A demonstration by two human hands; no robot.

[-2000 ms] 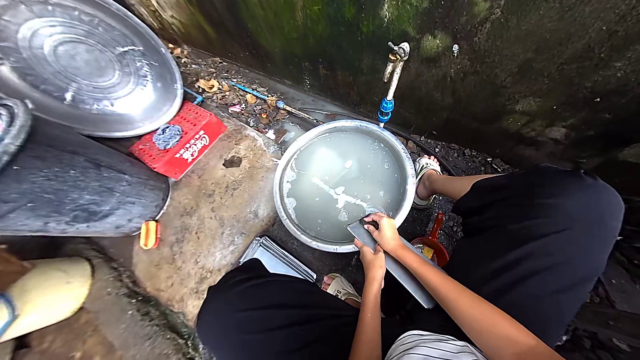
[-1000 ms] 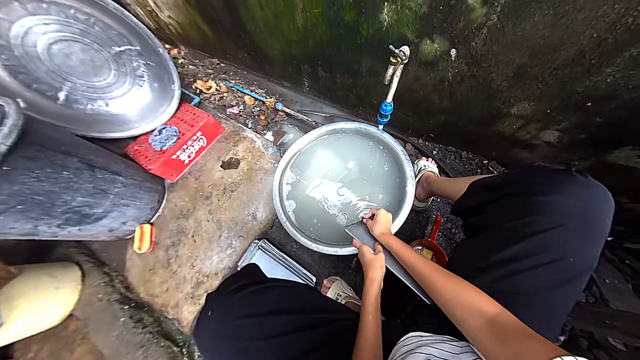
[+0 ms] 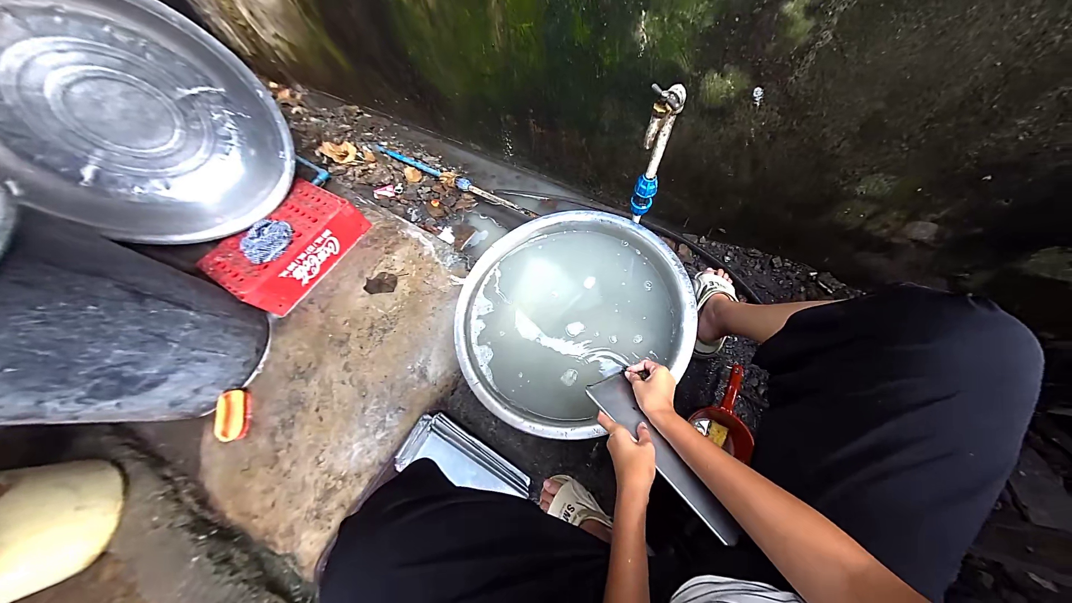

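A flat grey metal tray [image 3: 670,469] slants from the near rim of a round metal basin [image 3: 465,335] down between my knees. My left hand [image 3: 628,452] grips the tray's left edge near its upper end. At the upper corner, my right hand [image 3: 651,389] has its fingers closed around something small and dark, mostly hidden, against the tray. Cloudy water [image 3: 561,318] with patches of foam fills much of the basin. Left of my foot lies a stack of metal trays [image 3: 461,456].
A tap [image 3: 666,117] rises behind the basin. Leftward are a red plastic crate [image 3: 293,251] with a scouring pad [image 3: 266,241], a big metal lid [image 3: 142,117], a large metal pot [image 3: 117,327] and an orange brush or sponge [image 3: 232,414]. A red dipper [image 3: 729,427] sits at right.
My right hand stays by the tray's upper end, with only small shifts. Ripples and foam on the water have changed shape. Both hands remain at the tray throughout.
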